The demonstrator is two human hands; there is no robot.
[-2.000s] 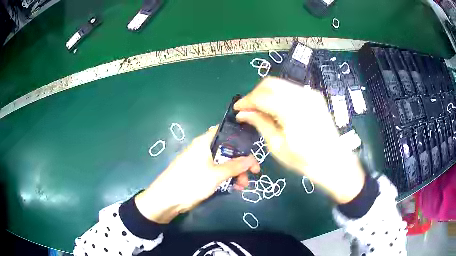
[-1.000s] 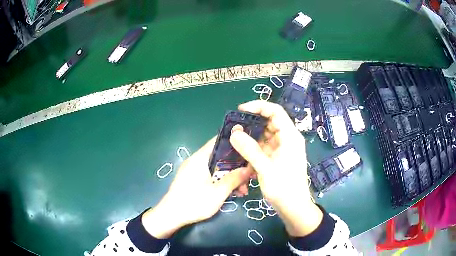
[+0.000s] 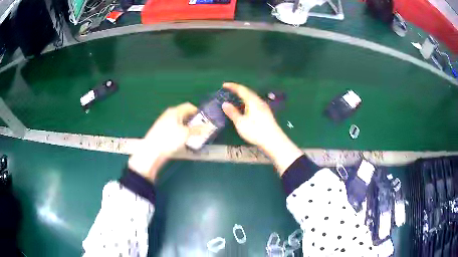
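A keypad phone half-assembly (image 3: pixel 213 116), black with a white lower half, is held slanted in both hands over the far green strip, just past the cream strip. My left hand (image 3: pixel 169 131) grips its white lower end. My right hand (image 3: pixel 251 116) holds its black upper end, the thumb on its face. The hands and phone are slightly blurred. Thin white rings (image 3: pixel 239 234) lie loose on the near green surface.
Line phones lie on the far strip at left (image 3: pixel 99 94) and right (image 3: pixel 344 106), with a dark one partly behind my right hand. Waiting phones (image 3: pixel 385 211) and black trays (image 3: pixel 436 201) are at lower right. A red box (image 3: pixel 188 12) stands beyond the far edge.
Both hands have carried the phone forward from the near surface to the far strip. The view has tilted up, showing more beyond the strip. The line phones have shifted in view.
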